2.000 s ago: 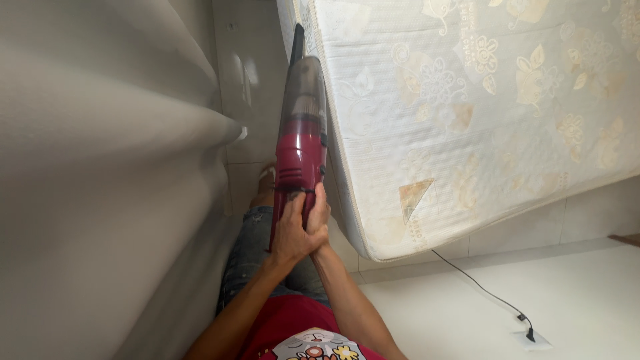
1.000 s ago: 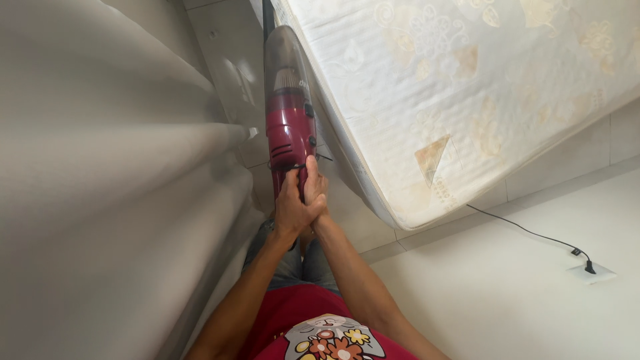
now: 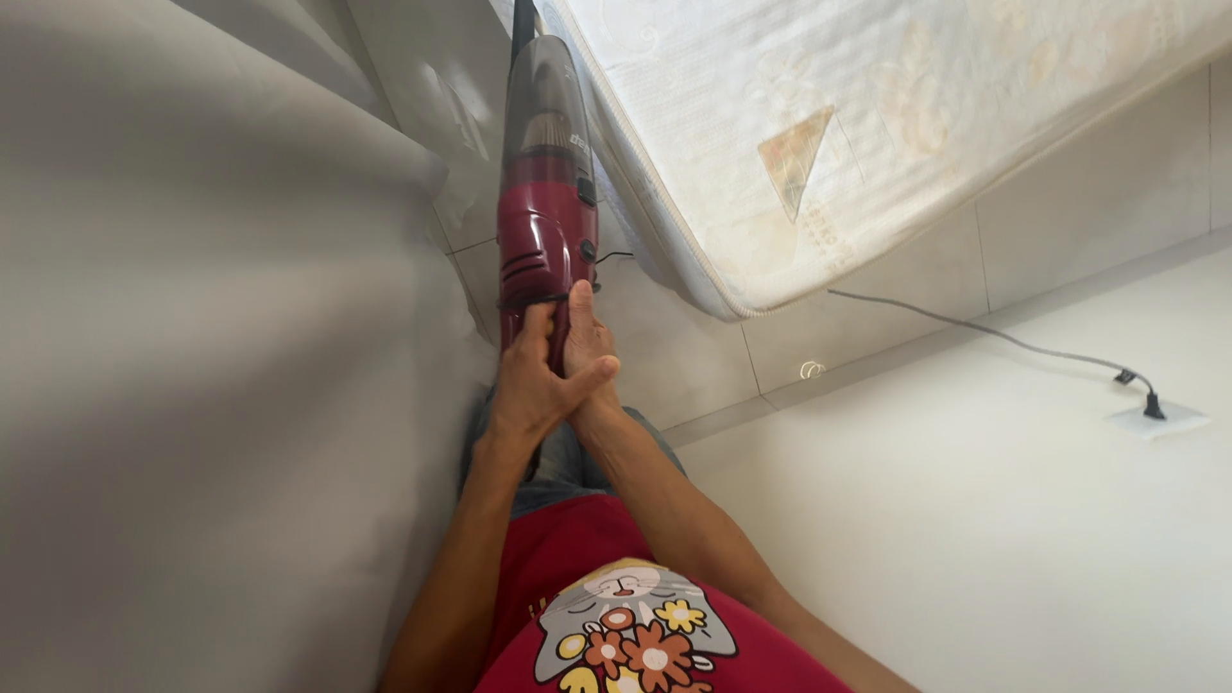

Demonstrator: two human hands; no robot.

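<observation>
Both my hands are wrapped around the rear handle of a dark red handheld vacuum cleaner (image 3: pixel 545 231), which has a smoky clear dust cup and a black nozzle (image 3: pixel 523 27). My left hand (image 3: pixel 529 380) grips from the left side, and my right hand (image 3: pixel 589 351) from the right, its thumb lying along the top of the handle. The vacuum points away from me, close beside the side edge of a patterned white mattress (image 3: pixel 712 164). The nozzle's tip is cut off by the top of the view.
A grey curtain (image 3: pixel 221 318) hangs along the left. Floor tiles (image 3: pixel 674 356) show under the mattress corner. A black power cord (image 3: pixel 1001 335) runs from beneath the mattress to a plug in a wall outlet (image 3: pixel 1160 420) at the right. Stained, torn-looking fabric (image 3: pixel 795 159) marks the mattress.
The view has shifted, with the curtain now filling more of the left. Both hands remain on the vacuum, which still lies along the mattress edge.
</observation>
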